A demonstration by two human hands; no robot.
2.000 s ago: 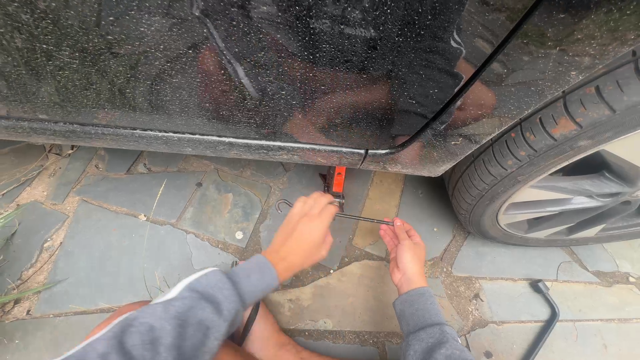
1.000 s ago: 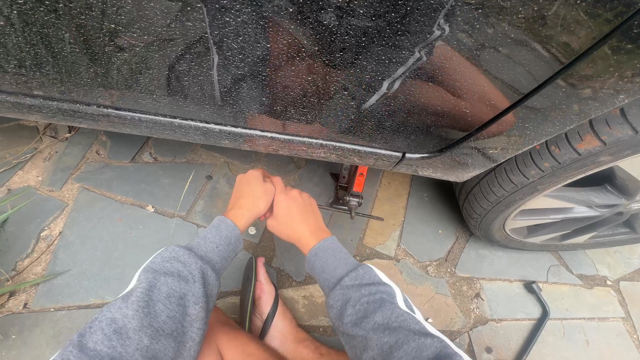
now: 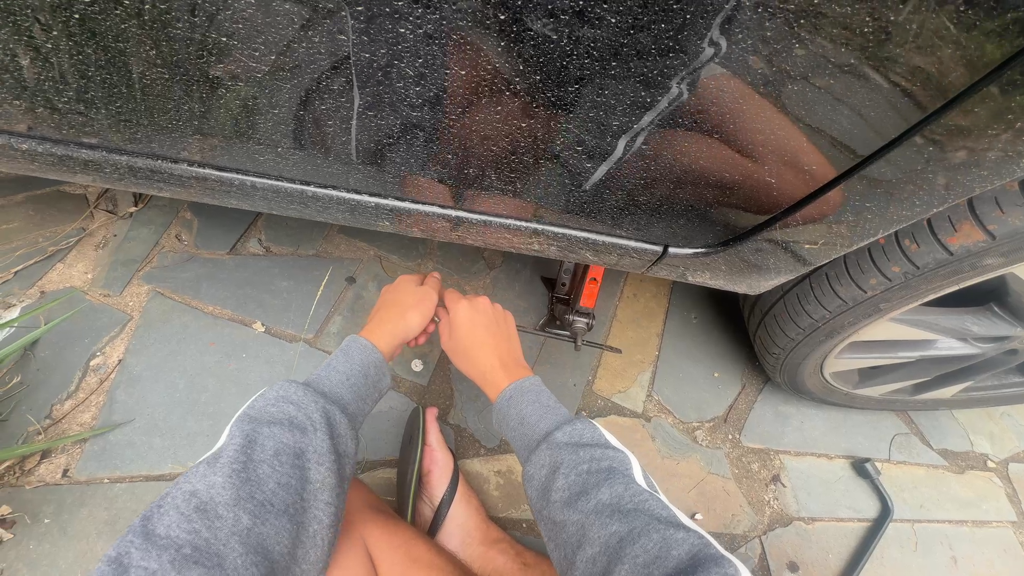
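Both my left hand (image 3: 404, 314) and my right hand (image 3: 482, 336) grip the left part of a thin metal rod (image 3: 552, 333), side by side and touching. The rod's other end runs right, past the pivot end of a scissor jack (image 3: 564, 308) with an orange-red part (image 3: 592, 286). The jack sits on the stone paving, partly under the sill (image 3: 448, 224) of a black car. The car body hides the jack's far side, and my fingers cover the rod's left end.
The car's wheel and tyre (image 3: 888, 312) stand on the right. An L-shaped wheel wrench (image 3: 880, 512) lies on the paving at the lower right. My foot in a flip-flop (image 3: 412, 464) is below my hands. Green blades of a plant (image 3: 40, 336) reach in from the left.
Two seconds ago my hands were apart on the rod, with its hooked end showing and my right hand right of the jack. Now both are together left of the jack.
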